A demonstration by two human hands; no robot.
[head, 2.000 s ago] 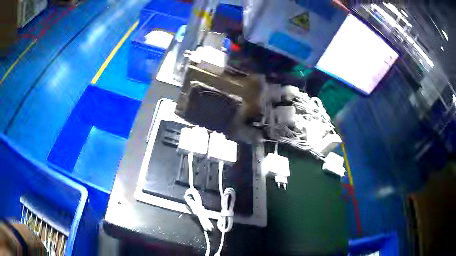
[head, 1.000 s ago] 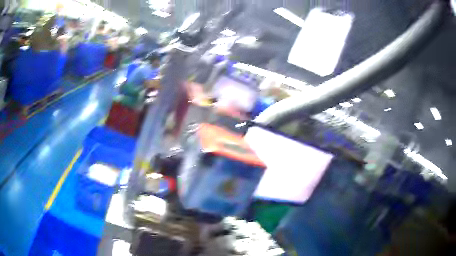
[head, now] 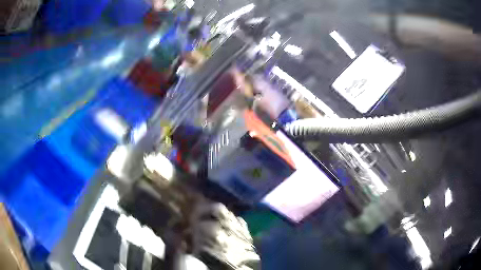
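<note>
No hand can be made out; the picture is blurred. White power adapters (head: 140,234) lie on the black plate of the fixture, whose pale frame (head: 84,243) shows at the lower left, cut off by the bottom edge. The loose adapter pile (head: 229,237) is a blurred white heap to the right of the fixture, at the bottom. Cords cannot be told apart.
Blue bins (head: 42,184) stand left of the bench. A pale machine housing (head: 248,169) with an orange-red top stands behind the fixture, beside a bright monitor (head: 303,195). A grey ribbed hose (head: 390,125) crosses at right. A brown shape (head: 11,240), unclear, is at the lower left edge.
The view has swung up and tilted. The fixture and pile now sit low in the picture, while the housing, monitor and hose fill its middle and right. The adapters still lie on the fixture.
</note>
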